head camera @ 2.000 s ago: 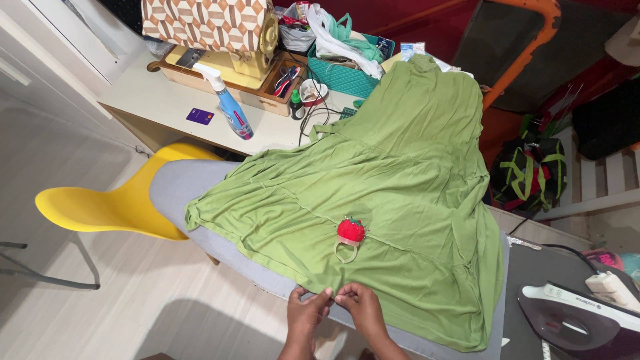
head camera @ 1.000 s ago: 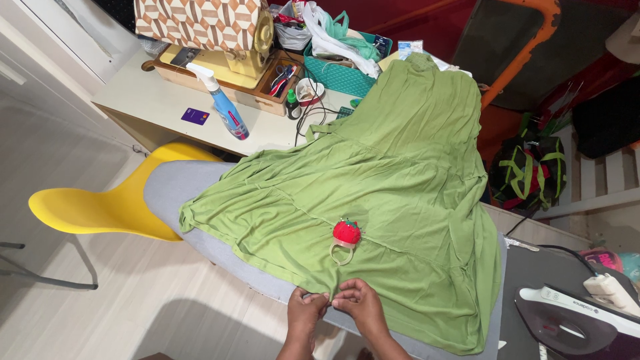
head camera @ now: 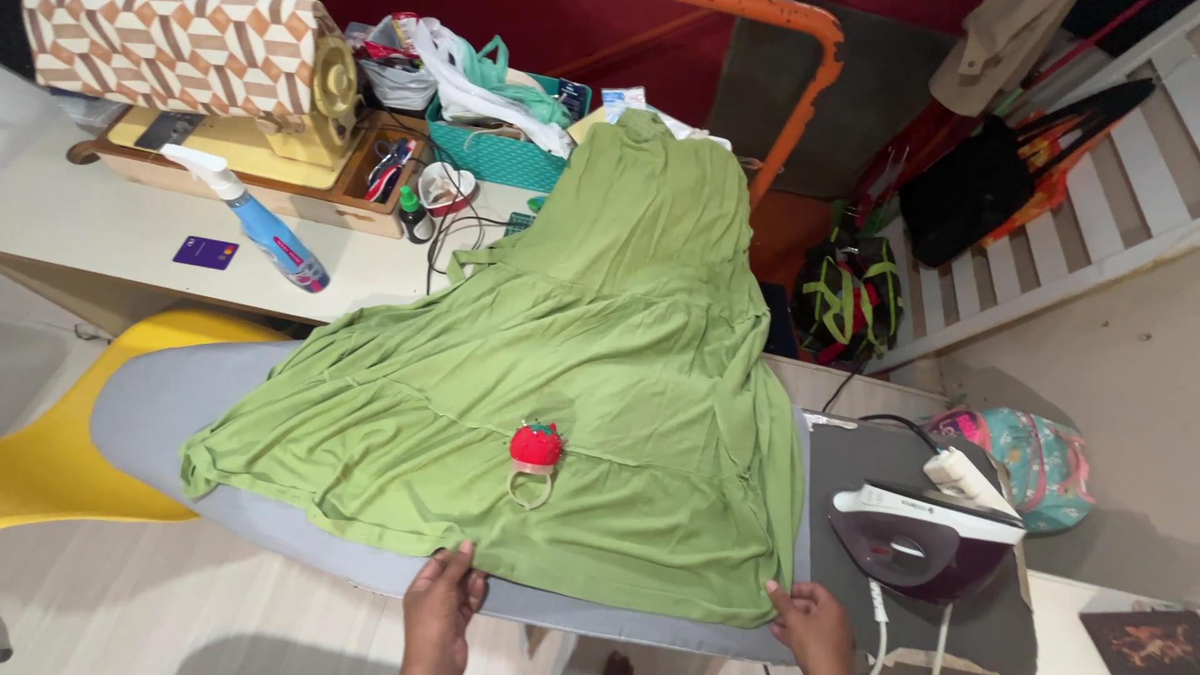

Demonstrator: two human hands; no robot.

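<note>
A green tiered garment (head camera: 600, 375) lies spread over a grey ironing board (head camera: 225, 511), its upper part reaching onto the white table. My left hand (head camera: 442, 600) pinches the hem near its middle at the board's front edge. My right hand (head camera: 808, 623) holds the hem's right corner between thumb and fingers. On the fabric rests a red tomato-shaped pincushion (head camera: 536, 448) with pins and a pale wrist band, touched by neither hand.
An iron (head camera: 923, 544) stands on the dark pad at right, near a white plug (head camera: 966, 478). Behind are a spray bottle (head camera: 272, 234), a covered sewing machine (head camera: 319, 84), a teal basket (head camera: 497, 155) and cables. A yellow chair (head camera: 94, 422) is at left.
My hands were close together at the front hem; now they are far apart, the right one having moved right to the hem's corner. The pincushion remains on the fabric.
</note>
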